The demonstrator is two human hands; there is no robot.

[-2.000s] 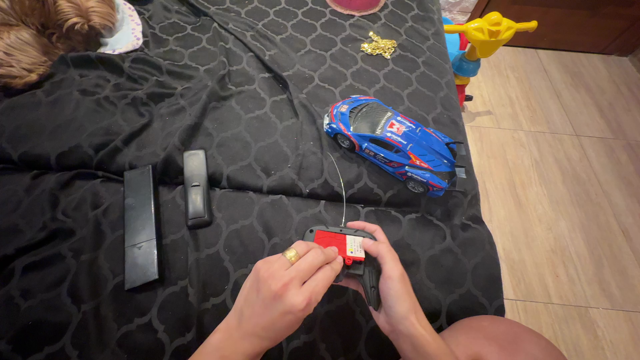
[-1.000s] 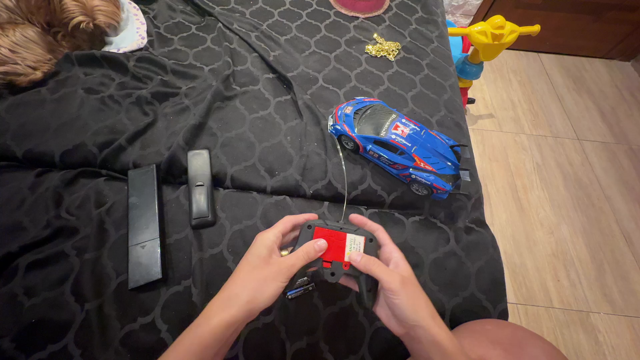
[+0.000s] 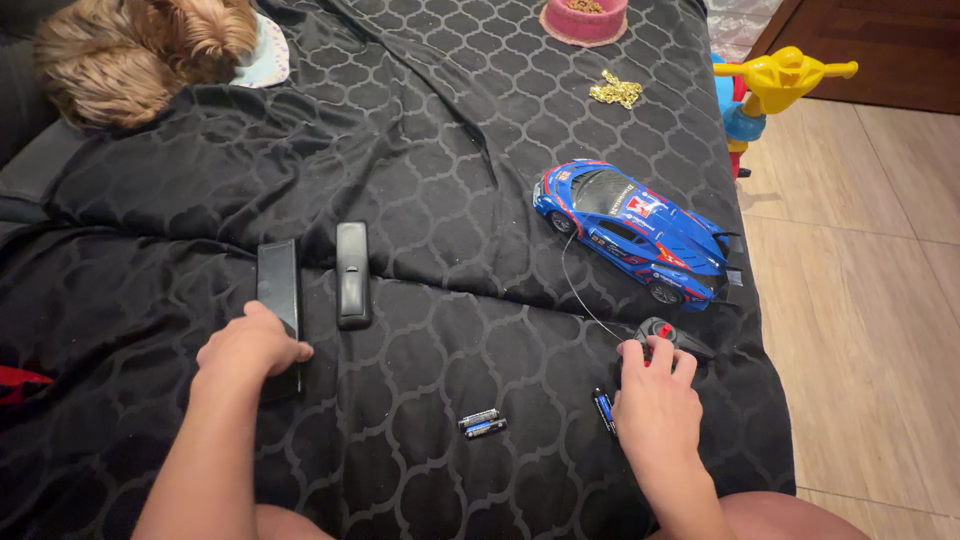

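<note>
My left hand [image 3: 251, 341] lies over the lower part of a long black remote control [image 3: 277, 277], its fingers around the edges. Just right of it lies a shorter black remote [image 3: 352, 277], face down. My right hand [image 3: 658, 390] is on a black toy-car controller [image 3: 694, 341] with red levers and a thin wire antenna; whether the fingers grip it is hard to tell. The antenna reaches to a blue and red toy race car [image 3: 637, 232]. A pair of batteries [image 3: 483, 423] lies between my hands, and another battery [image 3: 604, 411] shows beside my right hand.
A dog with brown fur [image 3: 112, 60] lies at the upper left on the black patterned cover [image 3: 435, 225]. A gold chain [image 3: 616, 90] and a pink bowl [image 3: 585, 26] with kibble are at the far side. A yellow-handled ride-on toy [image 3: 787, 79] stands on the tiled floor.
The controller, held back side up in both hands before, now sits to the right with its levers up under my right hand. My left hand has moved left onto the long remote.
</note>
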